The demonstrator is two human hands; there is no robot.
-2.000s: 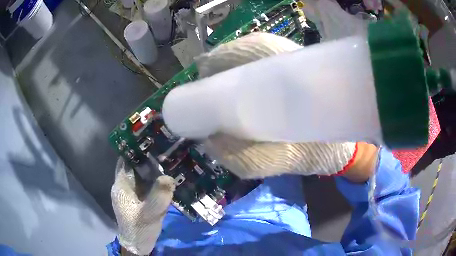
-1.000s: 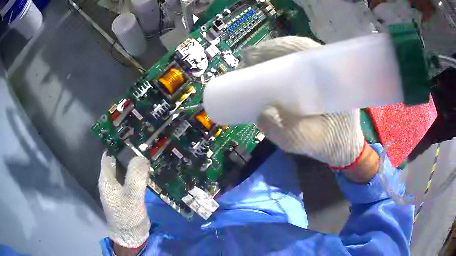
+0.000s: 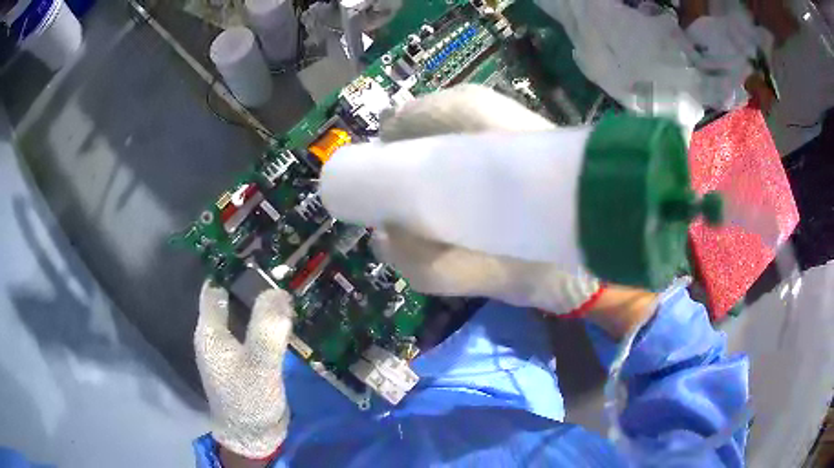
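Observation:
A green circuit board [image 3: 334,315] crowded with parts lies tilted in front of me. My left hand [image 3: 245,366], in an off-white knit glove, holds its lower left edge between thumb and fingers. My right hand [image 3: 475,270], gloved with a red cuff, is wrapped around a fat white dispensing syringe [image 3: 457,192] above the board. Its dark green cap [image 3: 631,201] points right. The syringe hides the board's middle and part of my right hand. The needle tip cannot be made out. An orange coil [image 3: 329,144] shows just above the syringe's front end.
A red foam sheet [image 3: 743,206] lies at the right. White cylinders [image 3: 241,66] stand at the back left, and a white bucket [image 3: 50,37] is in the upper left corner. Clear plastic [image 3: 631,55] lies at the back right. A clear hose hangs by my right sleeve.
From one second ago, the syringe and my right hand have moved left over the board, covering the lower orange coil. The board and my left hand have shifted slightly right.

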